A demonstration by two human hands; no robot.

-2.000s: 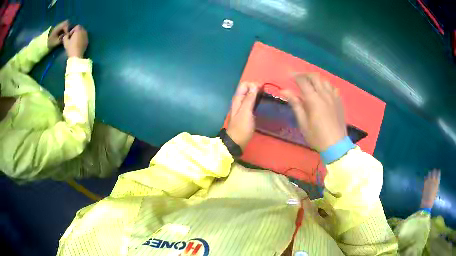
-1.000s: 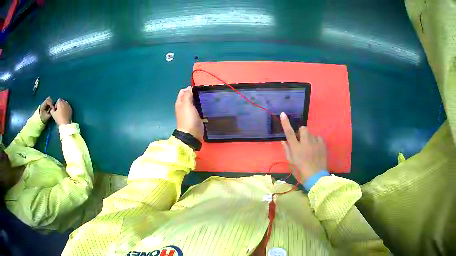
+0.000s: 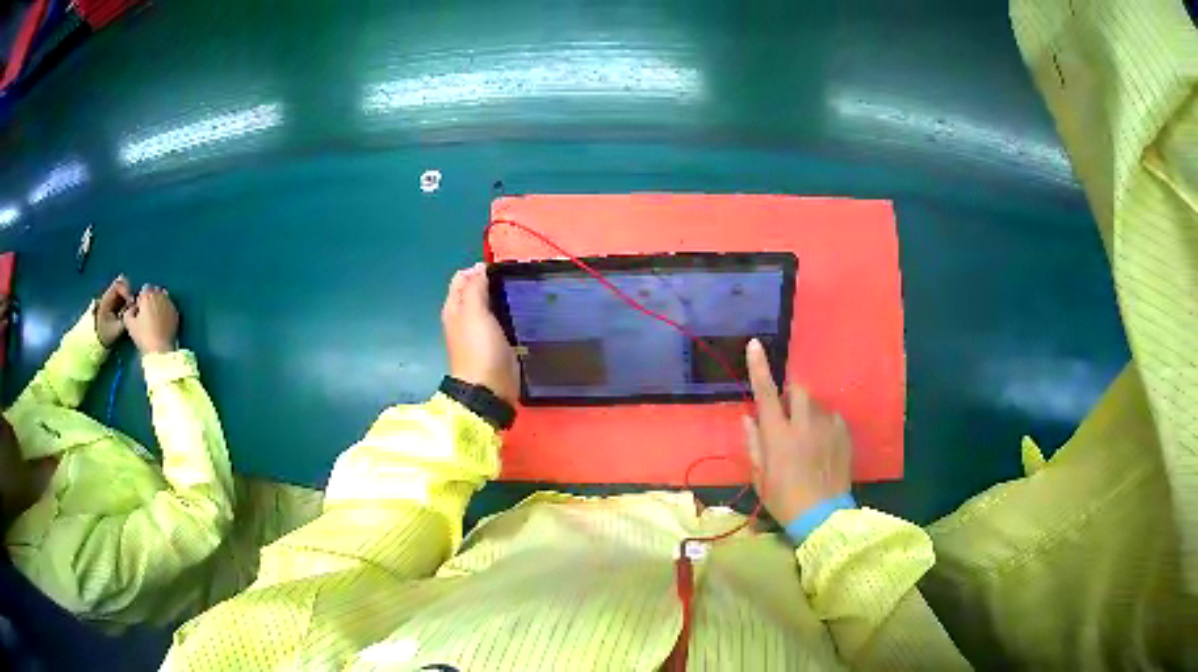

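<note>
The tablet lies over the orange-red foam pad, its screen lit with a bluish page that has dark boxes at the lower left and lower right. My left hand holds the tablet's left edge. My right hand has its index fingertip on or just above the dark box at the screen's lower right; the other fingers are partly curled and hold nothing. The red cord arcs from the tablet's upper left edge across the screen to my chest. Its plug is hidden near my left fingers.
A small white piece lies on the green surface beyond the pad. A seated person in a yellow smock is at the left, hands together. Another yellow smock fills the right edge. Red items are at the far left corner.
The tablet and pad appear slightly lower and further left in the view. My right index finger has moved down within the lower right screen area. My left hand still holds the left edge.
</note>
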